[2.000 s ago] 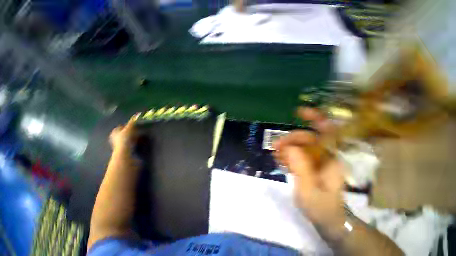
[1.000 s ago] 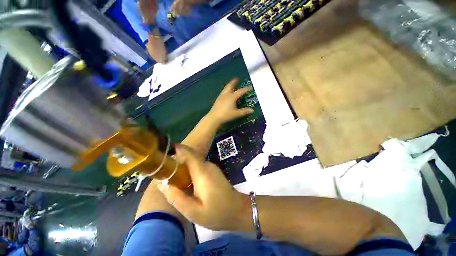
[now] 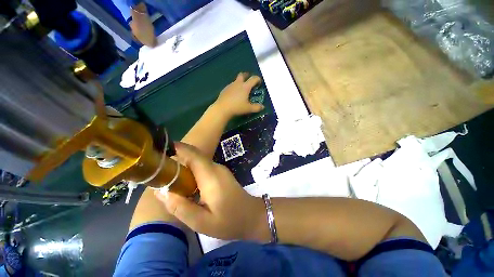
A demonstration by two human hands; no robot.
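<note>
My right hand [image 3: 216, 200] is closed around the gold-brown barrel of the dispensing gun [image 3: 127, 151], which has white cable ties and a large silver body at the upper left. The gun's tip is not visible. My left hand [image 3: 235, 97] reaches forward under the gun side. Its thumb and fingers curl around the two ends of a small group of green boards [image 3: 257, 96], at the edge between the green surface and the black printed sheet [image 3: 252, 132]. How firmly it grips them is hard to see.
White crumpled paper [image 3: 298, 135] lies on the black sheet. A brown board [image 3: 374, 81] is at the right, with clear plastic [image 3: 463, 40] on it. White cloth [image 3: 401, 189] lies lower right. Yellow-green boards [image 3: 114, 192] show below the gun. Another person's hand [image 3: 142, 27] is top left.
My left hand has gone from spread fingers to fingers drawn in around the green boards. The gun fills more of the left side, and the view has shifted.
</note>
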